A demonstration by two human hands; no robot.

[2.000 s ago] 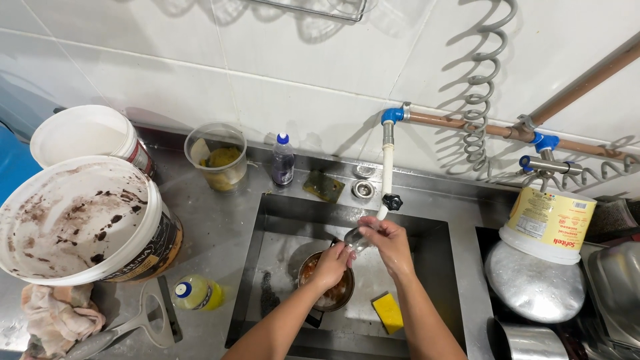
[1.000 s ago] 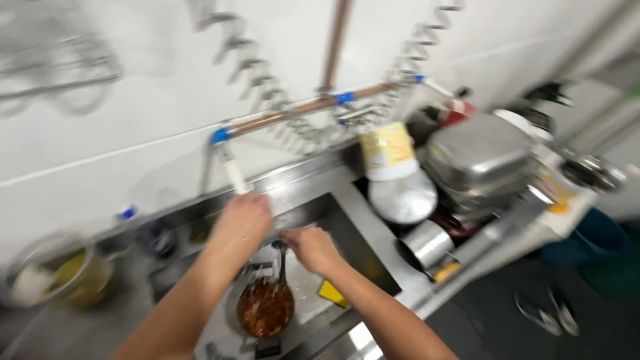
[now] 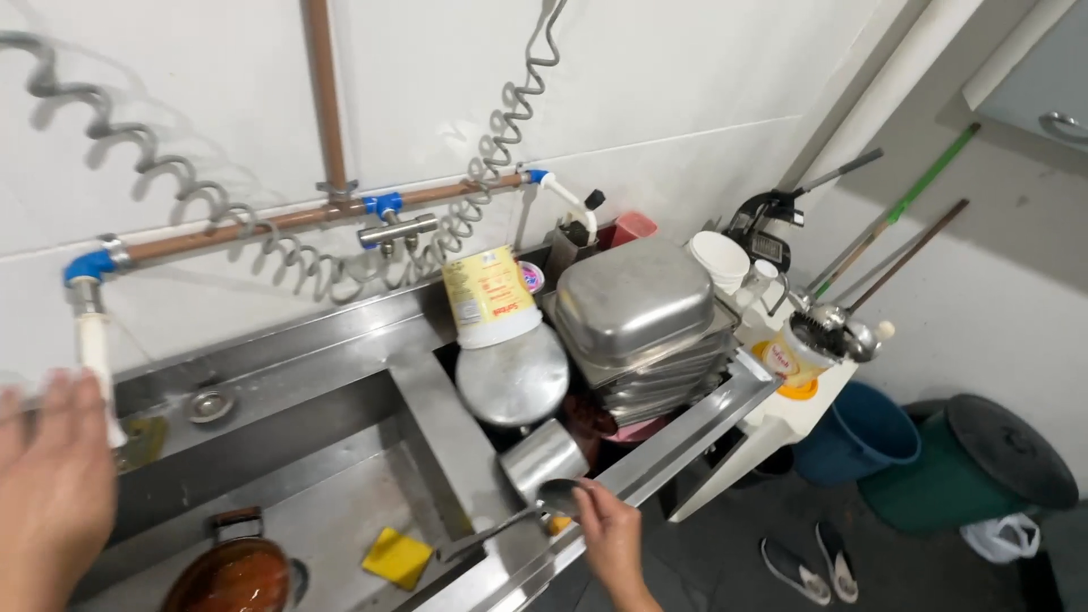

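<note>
My right hand (image 3: pixel 614 531) pinches a metal ladle or large spoon (image 3: pixel 558 497) by its bowl end, over the sink's front rim; its handle points left toward the basin. My left hand (image 3: pixel 55 476), blurred, is raised at the left edge near the white faucet pipe (image 3: pixel 96 357), fingers apart and holding nothing visible. In the steel sink (image 3: pixel 340 484) below sit a pot with reddish-brown contents (image 3: pixel 242 582) and a yellow sponge (image 3: pixel 397 558). Just beyond my right hand lies a metal cup or small pot (image 3: pixel 542 459).
Right of the basin stand a round metal pot (image 3: pixel 512 374), a yellow-and-white tub (image 3: pixel 489 293) and stacked steel pans (image 3: pixel 637 297). Further right are a container of utensils (image 3: pixel 795 353), a blue bucket (image 3: pixel 871 433) and a green bin (image 3: pixel 943 467). Shoes (image 3: pixel 795 569) lie on the floor.
The view has swung to the right. My hands were close together over the sink and are now far apart, the right one at the front rim with the utensil.
</note>
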